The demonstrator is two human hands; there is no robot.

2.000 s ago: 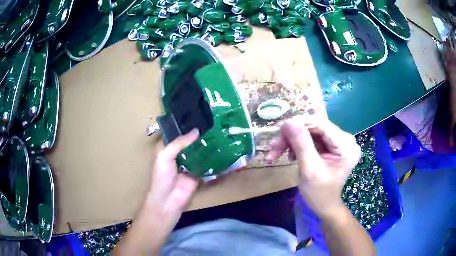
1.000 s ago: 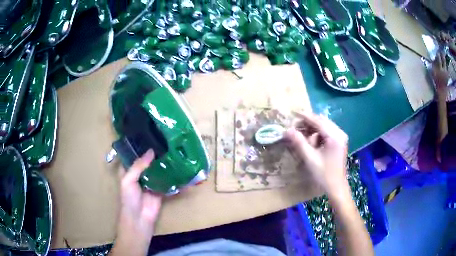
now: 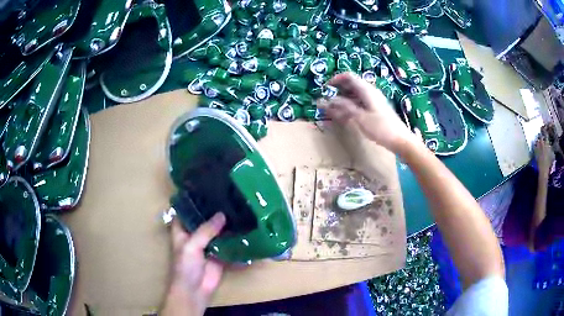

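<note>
My left hand [image 3: 196,262] holds a glossy green oval body [image 3: 269,207] by its lower left edge, thumb over the dark recessed centre. The body is tilted above the cardboard mat [image 3: 130,197]. My right hand [image 3: 365,114] is at the near edge of the pile of green-and-silver trim pieces [image 3: 272,71]. Its fingers are bent and slightly blurred at the pieces; whether they grip one cannot be told. The whitish oval glue dish [image 3: 355,199] sits on the stained glue board [image 3: 334,225], with a faint thin line at its right side.
Green bodies [image 3: 59,133] overlap along the left. More bodies [image 3: 436,120] lie right of the pile on the green tabletop [image 3: 479,166]. Small pieces [image 3: 405,278] show below the table's front edge, near blue crates. Another person's arm [image 3: 543,179] is at the far right.
My right hand has left the dish and moved up to the pile; the stick is no longer seen in its fingers. The body in my left hand moved left, then slightly right and down.
</note>
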